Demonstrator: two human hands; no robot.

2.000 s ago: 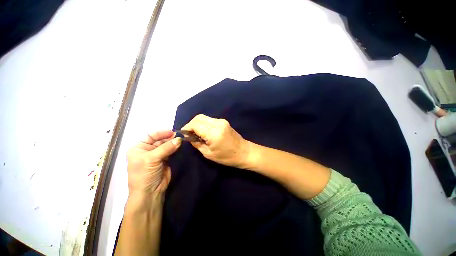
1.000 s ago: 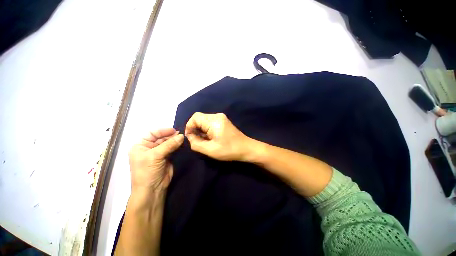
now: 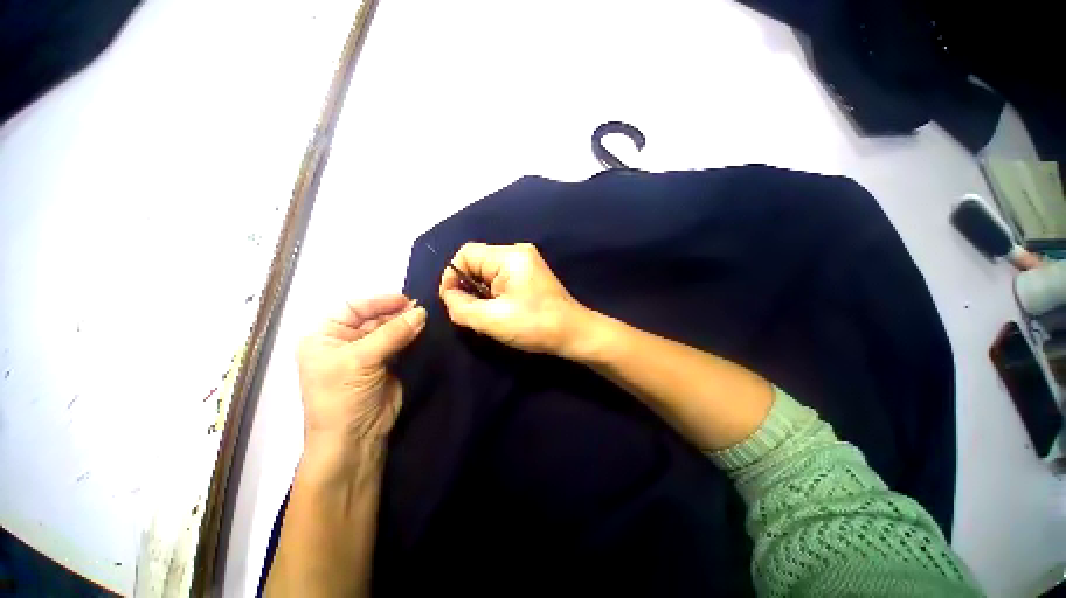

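Observation:
A dark navy jacket point(image 3: 701, 280) lies on the white table, with a black hanger hook point(image 3: 616, 146) above its collar. My left hand point(image 3: 365, 350) pinches the jacket's left edge between thumb and fingers. My right hand point(image 3: 509, 298) is curled over the cloth just to the right. It holds a small dark metal tool point(image 3: 469, 278), perhaps thread snips, mostly hidden in the palm. A thin pale line, perhaps a thread, shows just beyond the tool's tip.
A long seam strip point(image 3: 284, 251) crosses the white table point(image 3: 129, 257) on the left. Other dark garments point(image 3: 900, 70) lie at the upper corners. At the right are a brush point(image 3: 984, 228), a white cylinder point(image 3: 1039, 290), a phone point(image 3: 1026, 388) and pale cards point(image 3: 1029, 199).
My right hand has moved slightly up and away from my left fingertips, and the dark tool's tip now points up-left. My left hand stays at the jacket's edge.

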